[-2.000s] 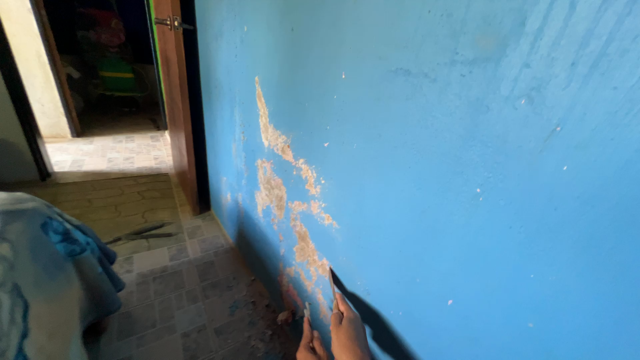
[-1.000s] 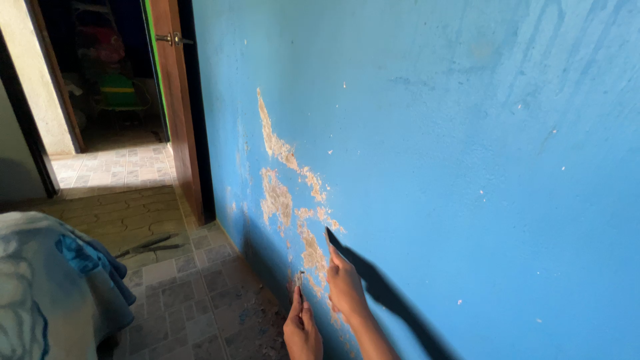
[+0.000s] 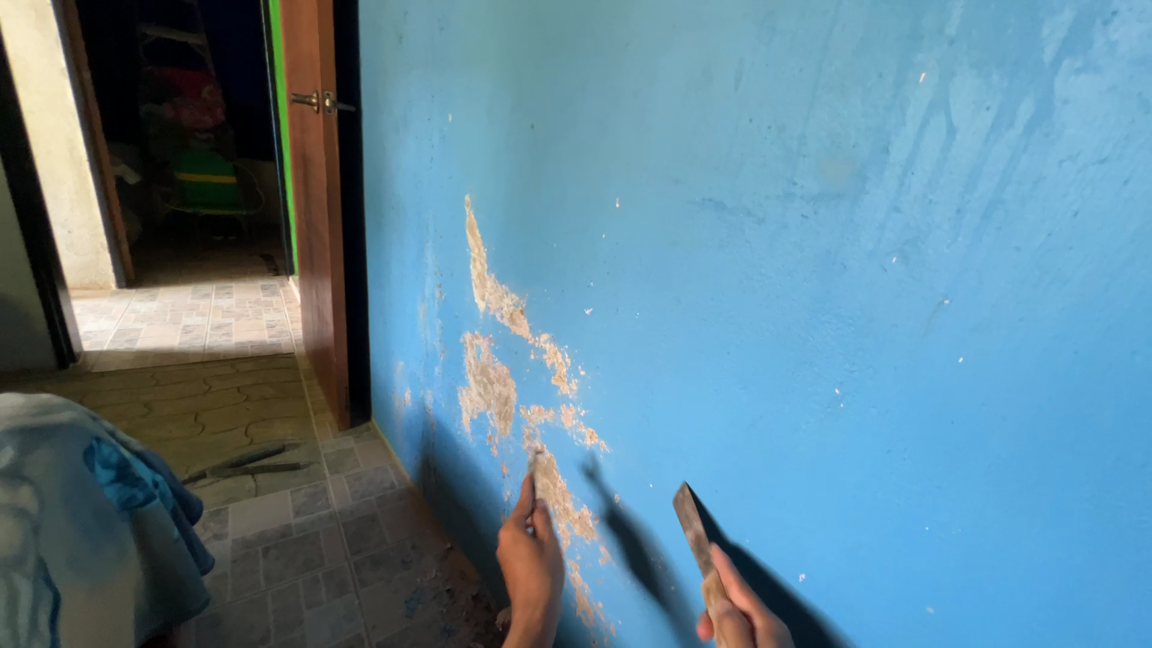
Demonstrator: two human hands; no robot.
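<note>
A blue painted wall (image 3: 810, 270) has rough tan patches of bare plaster (image 3: 489, 382) where the paint is gone. At the lower right, my right hand (image 3: 742, 607) grips a scraper (image 3: 691, 526) with a flat, worn metal blade, its tip pointing up beside the blue paint. My left hand (image 3: 531, 558) is raised at the lower middle, its fingers around a small thin object (image 3: 537, 463) whose tip lies over the bare plaster; what it is cannot be made out. Shadows of the hands and tools fall on the wall.
Paint and plaster debris (image 3: 441, 598) lies on the tiled floor (image 3: 297, 549) along the wall's foot. A brown door (image 3: 317, 216) stands open at the left. Long dark tools (image 3: 247, 463) lie on a mat (image 3: 198, 400). A blue patterned cloth (image 3: 90, 522) covers something at the lower left.
My right hand with the scraper has moved right, away from the bare patches. My left hand has moved up over the plaster.
</note>
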